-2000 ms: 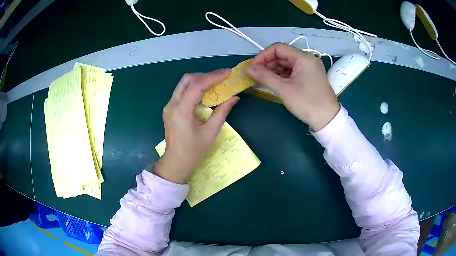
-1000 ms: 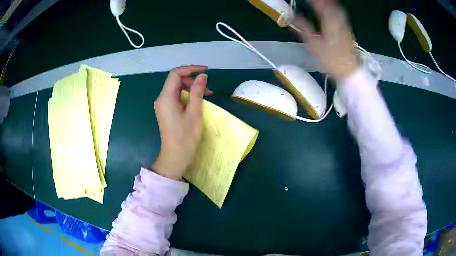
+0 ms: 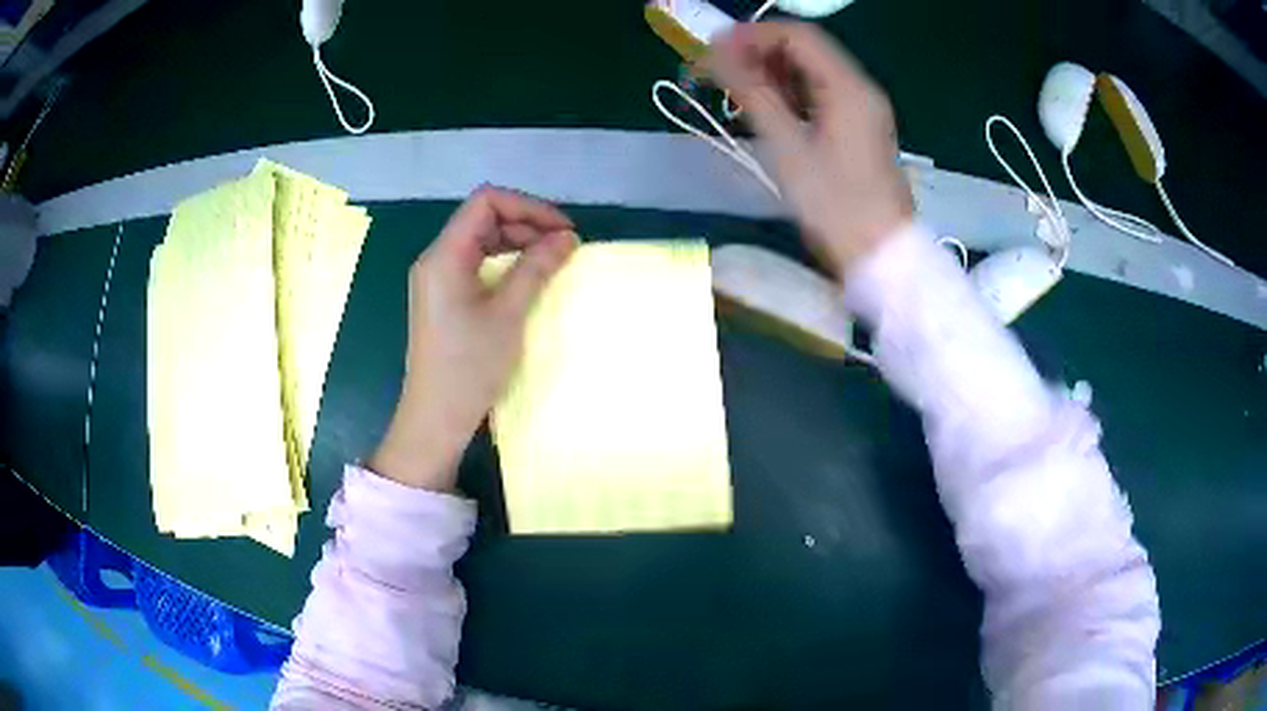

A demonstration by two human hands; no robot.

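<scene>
My left hand [image 3: 479, 313] pinches the upper left corner of a pale yellow label sheet [image 3: 618, 396], which shows flat and overexposed. My right hand [image 3: 820, 132] is blurred beyond the grey strip, its fingertips at a white corded device with a yellow face [image 3: 685, 25]; I cannot tell whether it grips it. Another device [image 3: 789, 299] lies right of the sheet, partly behind it, its yellow edge showing. My right forearm partly hides the devices near it. No sticker can be made out at my fingertips.
Spare label sheets [image 3: 222, 361] lie fanned at left. A white unit with looped cord [image 3: 320, 20] lies at top left. Two units [image 3: 1066, 104] lie beyond the grey strip [image 3: 403, 163] at upper right. Another unit [image 3: 1016, 278] lies near the strip at right. Blue baskets [image 3: 195, 611] are below left.
The sheet in my left hand was curled and angled; it now faces me flat and upright. My right hand has moved left towards the device at the top.
</scene>
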